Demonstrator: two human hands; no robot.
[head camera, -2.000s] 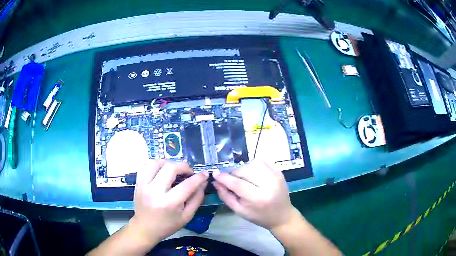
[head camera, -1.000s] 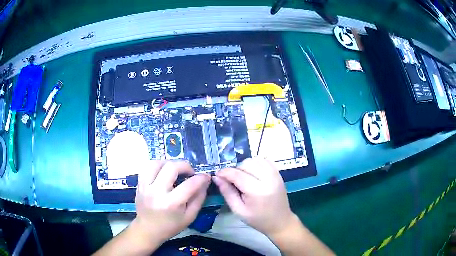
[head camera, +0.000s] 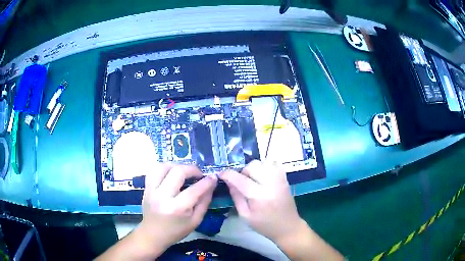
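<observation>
The open laptop chassis (head camera: 316, 148) lies in front of me with the dark-blue motherboard (head camera: 148, 125) in it. A black battery (head camera: 199, 76) lies along its far side. An orange flat cable (head camera: 265, 92) bends right of centre, and a thin black wire crosses the right white opening. My left hand (head camera: 176, 204) and my right hand (head camera: 262, 199) meet at the board's front edge, fingertips nearly touching at the middle. Fingers and thumbs are bent together there. What lies between the fingertips is hidden and too small to tell.
A blue tray (head camera: 30, 89), a green-handled tool (head camera: 16, 142) and small strips (head camera: 55, 117) lie left. Tweezers (head camera: 327, 74), two round-centred fans (head camera: 385, 128) and a small module (head camera: 363, 66) lie right. Stacked dark laptop parts (head camera: 397, 97) stand beyond them. A white rail runs behind.
The fingertips have come slightly closer together and the right fingers have shifted a little at the front edge. The camera view has moved slightly; the laptop looks otherwise the same.
</observation>
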